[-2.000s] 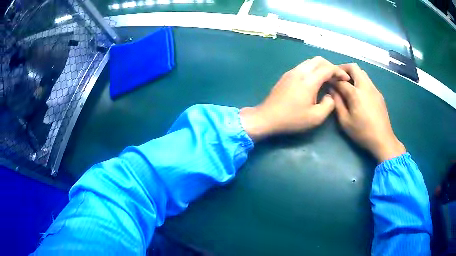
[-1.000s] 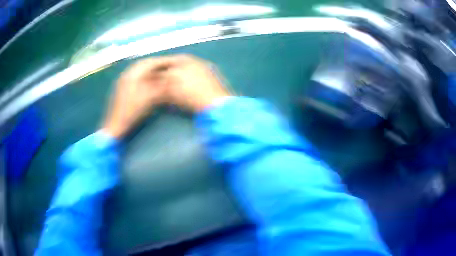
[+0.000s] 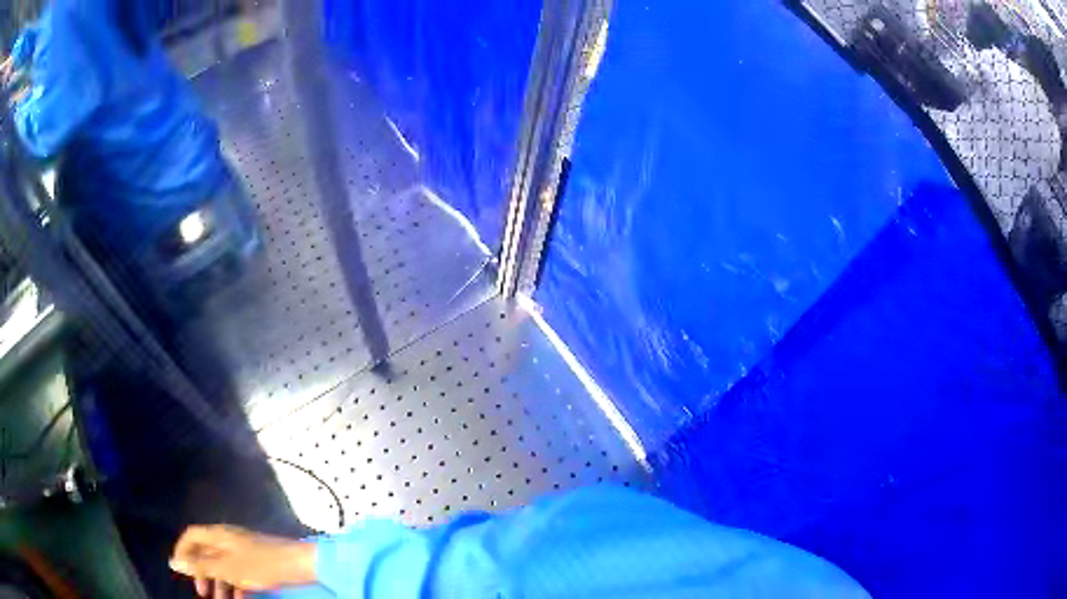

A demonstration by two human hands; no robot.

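My right hand is small and low at the left, near the bottom edge, with its blue sleeve running in from the lower right. Its fingers are bent and point left. Nothing shows clearly in it, and the inside of the hand is hidden. My left hand is not in view. No worked-on part can be made out near the hand.
Perforated metal floor lies beyond the arm. Blue panels with a metal post stand centre and right. A person in blue is at upper left. A green bench surface shows at left, mesh at upper right.
The view has swung from the green bench to the floor and blue panels. The two hands were together over the bench; now only one shows, low at the left.
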